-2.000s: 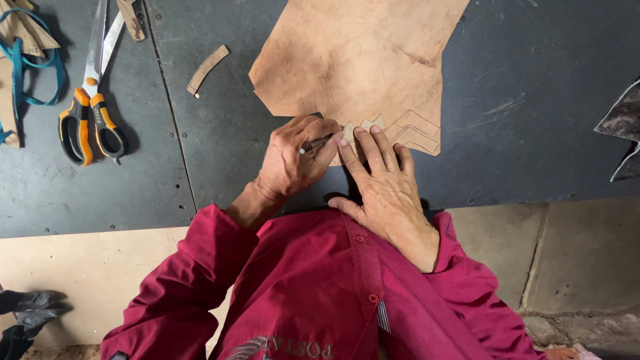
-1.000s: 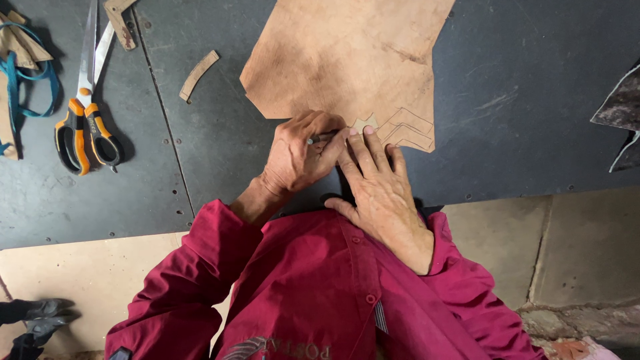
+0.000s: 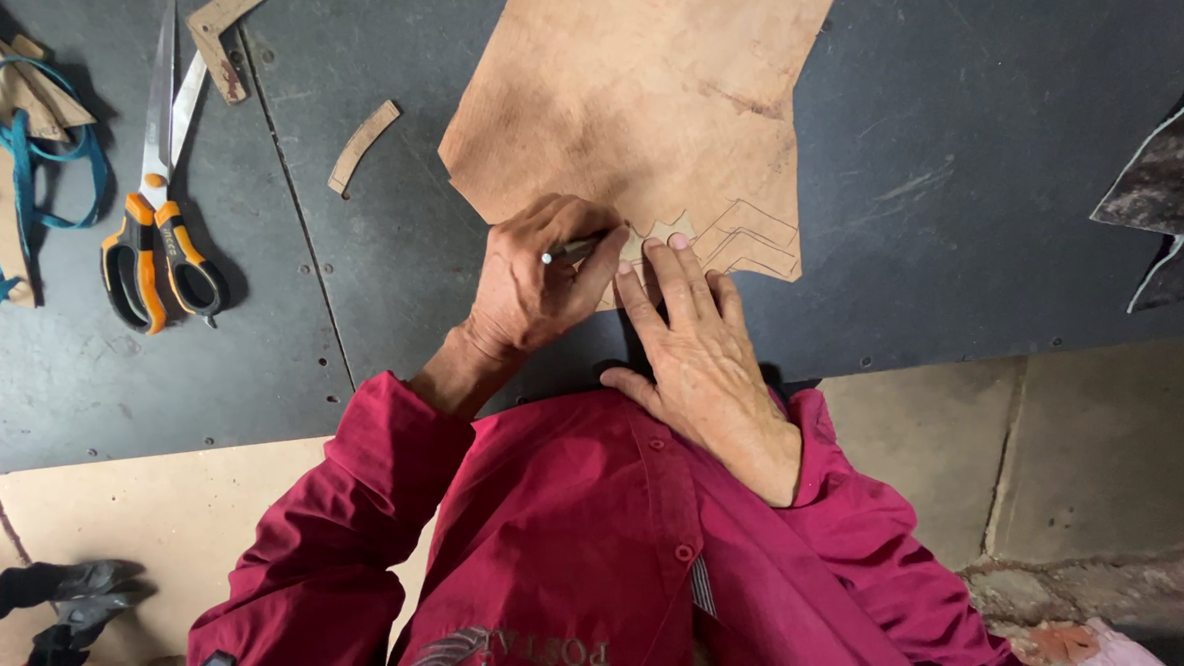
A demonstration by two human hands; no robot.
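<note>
A large piece of tan leather (image 3: 629,120) lies on the dark worktop, with zigzag lines drawn near its lower right edge. My left hand (image 3: 546,277) grips a slim pen-like tool (image 3: 555,255) at the leather's lower edge; its tip is hidden by the fingers. Beside it, my right hand (image 3: 698,351) lies palm down, fingers spread, its fingertips on a small pale template with a jagged edge (image 3: 673,227). The template rests on the leather, partly covered by both hands.
Orange-and-black scissors (image 3: 157,213) lie at left, blades parted. Near them are a curved strip (image 3: 363,148), an angled template (image 3: 217,51) and templates with a blue cord (image 3: 69,153). Dark material (image 3: 1147,194) lies at far right. The worktop's edge runs before my body.
My left hand stays at the template's left side with the pen-like tool in its grip. My right hand's fingers remain on the template. The view has shifted slightly.
</note>
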